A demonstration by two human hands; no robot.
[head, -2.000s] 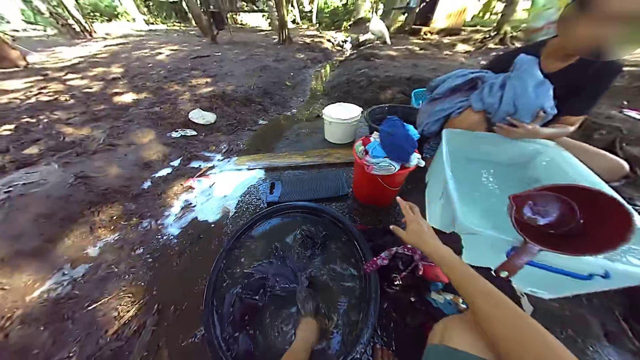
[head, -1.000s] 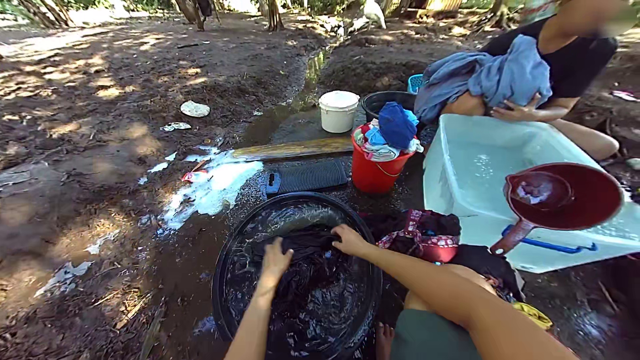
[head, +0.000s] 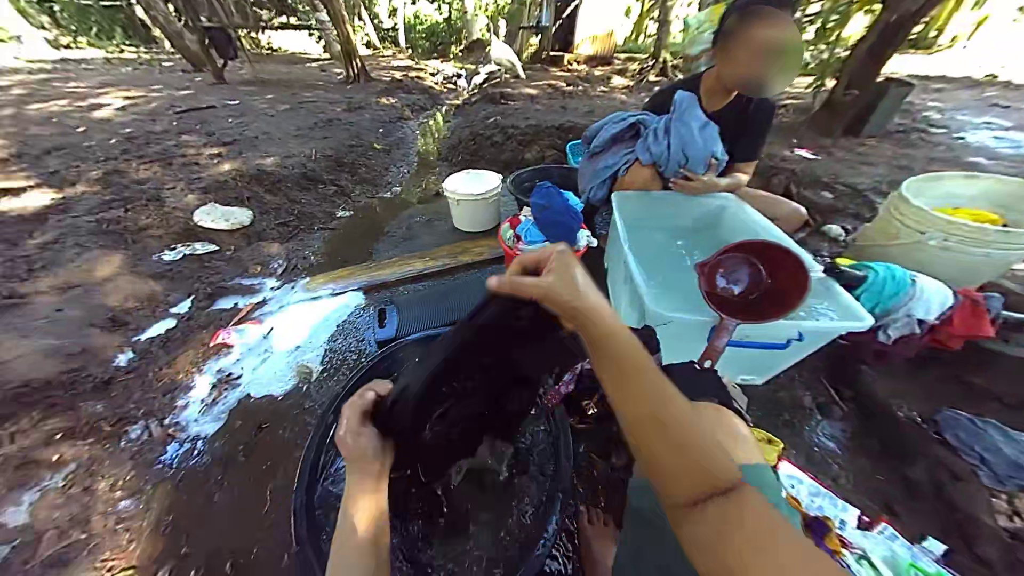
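A dark wet garment (head: 480,376) is stretched between my two hands above a round black basin (head: 308,480) of water. Its lower left edge is gripped by my left hand (head: 366,432), over the basin's left side. My right hand (head: 548,284) pinches the upper edge, higher and farther off, in front of a red bucket (head: 510,254) heaped with clothes. Behind the basin lies a ridged black washboard (head: 432,308), partly hidden by the garment. More dark clothes (head: 588,392) lie just right of the basin, partly behind my right forearm.
A translucent tub (head: 664,296) of water stands at right, with a dark red dipper (head: 752,284) on it. Beyond sits a person (head: 744,120) holding blue cloth (head: 656,152). A white lidded bucket (head: 472,200), a wooden plank (head: 400,264), a cream bucket (head: 944,240) and piled clothes (head: 904,304) are around.
The dark garment, down in the basin a second ago, is now lifted and spread between both hands. My right hand has risen from the basin. The view has turned somewhat to the right.
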